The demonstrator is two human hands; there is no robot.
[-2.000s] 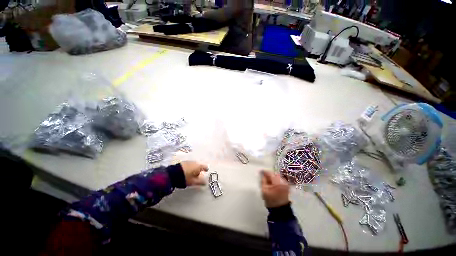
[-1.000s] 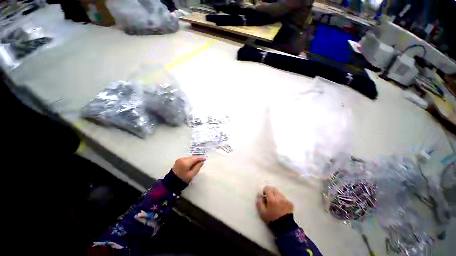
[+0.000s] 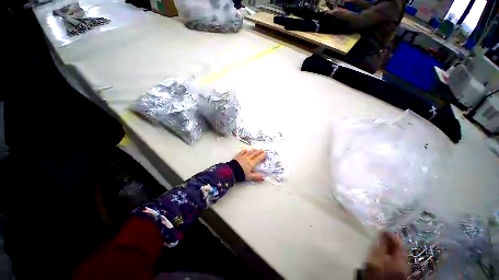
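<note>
My left hand (image 3: 251,164) lies flat with its fingers spread on the near-left side of a loose pile of pale, glinting wrapped buckles (image 3: 275,164). My right hand (image 3: 389,256) is blurred at the lower right, at the left edge of an open clear bag of bare metal hardware (image 3: 422,240). Its fingers look bent, and I cannot tell if it holds anything. A big whitish, cloudy plastic pile or bag (image 3: 377,164) lies just beyond that metal.
Two bulging silver bags (image 3: 174,106) (image 3: 221,111) lie left of the pile. A black tied roll (image 3: 377,90) lies at the far side. A larger clear sack (image 3: 210,13) stands at the far end. A person (image 3: 377,27) works beyond the table.
The view has swung left. My left hand has gone from closed fingertips to spread flat on the wrapped pile. My right hand has moved right to the metal hardware. The two buckles seen earlier are gone from view.
</note>
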